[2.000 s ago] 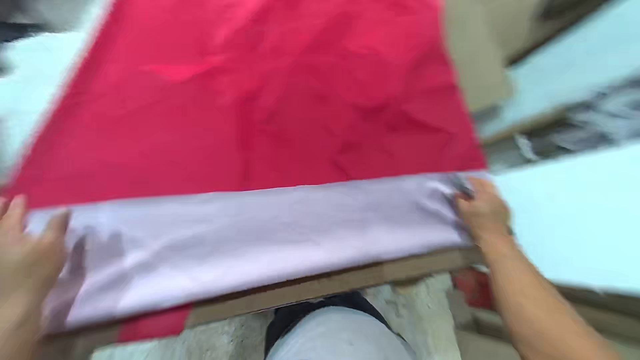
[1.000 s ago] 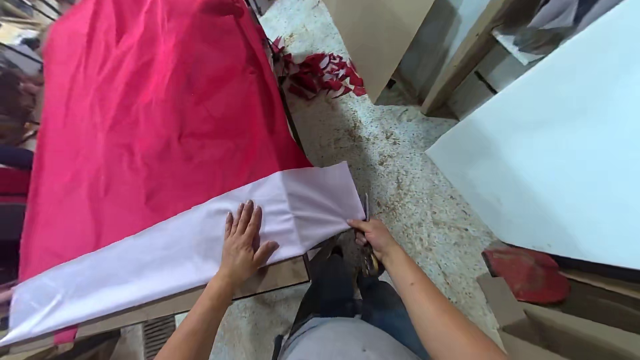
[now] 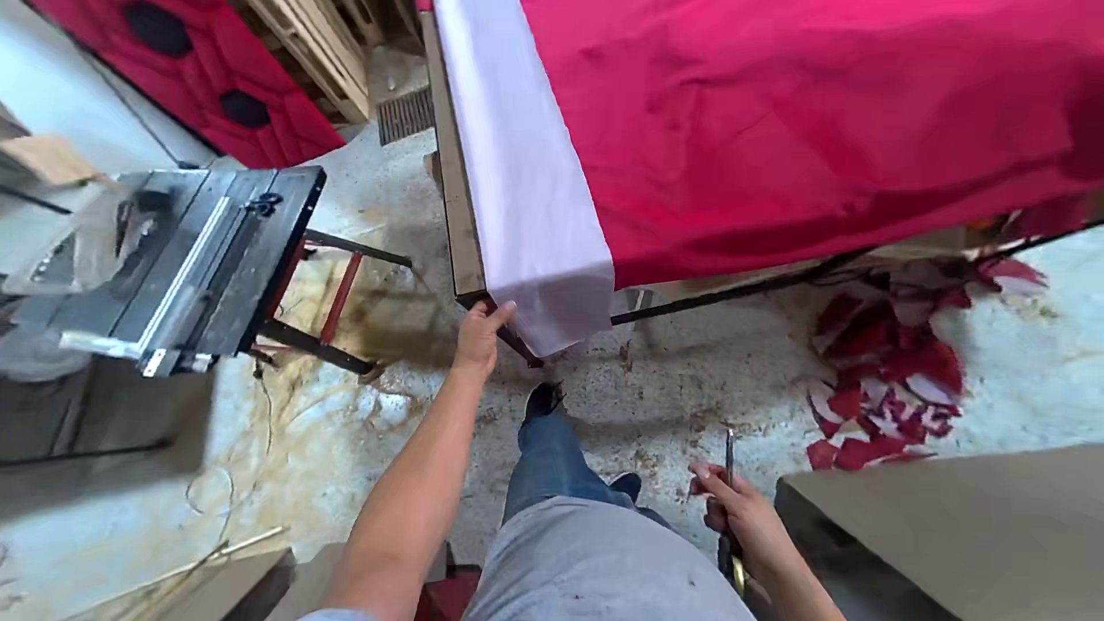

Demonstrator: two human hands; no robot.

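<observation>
My left hand (image 3: 479, 335) is at the near corner of a work table (image 3: 462, 220), thumb apart from the fingers, beside the white backing of a fabric (image 3: 526, 172). Whether it pinches the fabric edge is not clear. That pale strip is the folded-over end of a large red fabric (image 3: 733, 155) spread on the table, and its end hangs over the near edge. Low on the right, my right hand (image 3: 743, 517) holds scissors (image 3: 730, 453), their blades pointing away from me over the floor, apart from the fabric.
A slatted black table (image 3: 259, 250) stands at left with a metal straightedge (image 3: 185, 267) and small scissors (image 3: 264, 203) on it. Red fabric scraps (image 3: 888, 379) lie on the floor at right, beyond a brown board (image 3: 966, 517). A red padded panel (image 3: 216, 86) is at upper left.
The view has swung strongly round to the table's corner. My left hand has left the top of the pale strip for the corner. My right hand, with the scissors, is now away from the fabric edge.
</observation>
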